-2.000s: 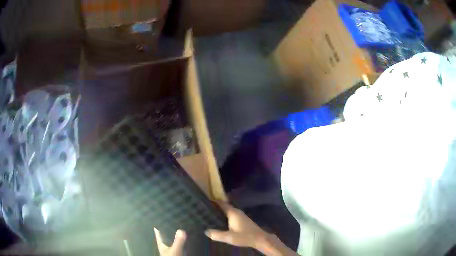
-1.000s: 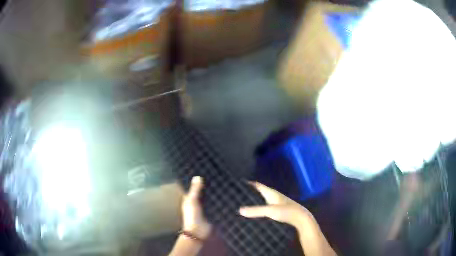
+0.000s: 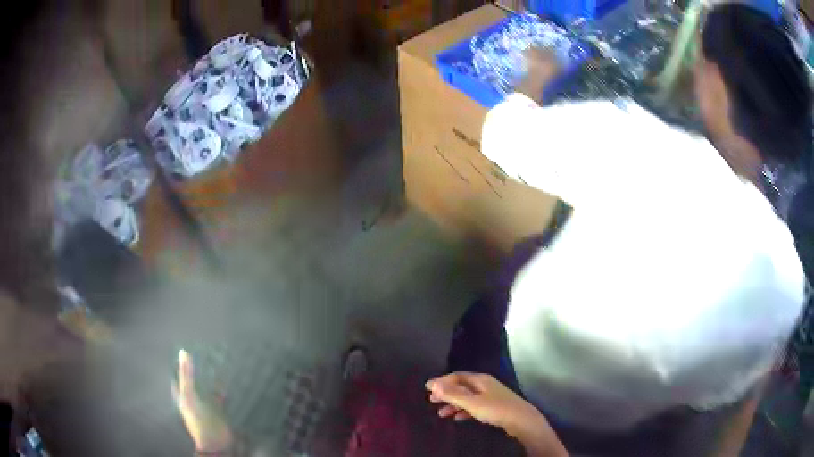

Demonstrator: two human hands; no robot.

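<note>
A dark gridded tray (image 3: 299,402) shows faintly at the bottom, left of centre, blurred by haze. My left hand (image 3: 201,415) is at the tray's left side, low in the picture, with a finger or thumb pointing up. Whether it touches or holds the tray cannot be seen. My right hand (image 3: 473,397) is to the right of the tray and apart from it, with its fingers loosely bent and nothing visible in them.
Cartons (image 3: 268,165) heaped with white round parts (image 3: 223,107) stand at the upper left. Another carton (image 3: 473,152) bears a blue bin (image 3: 460,71) with clear, shiny contents. A person in white (image 3: 652,268) bends close on my right. Grey floor shows between the cartons.
The view has swung, bringing the white parts and the person's head into sight. My hands are farther apart, and my right hand has come away from the tray.
</note>
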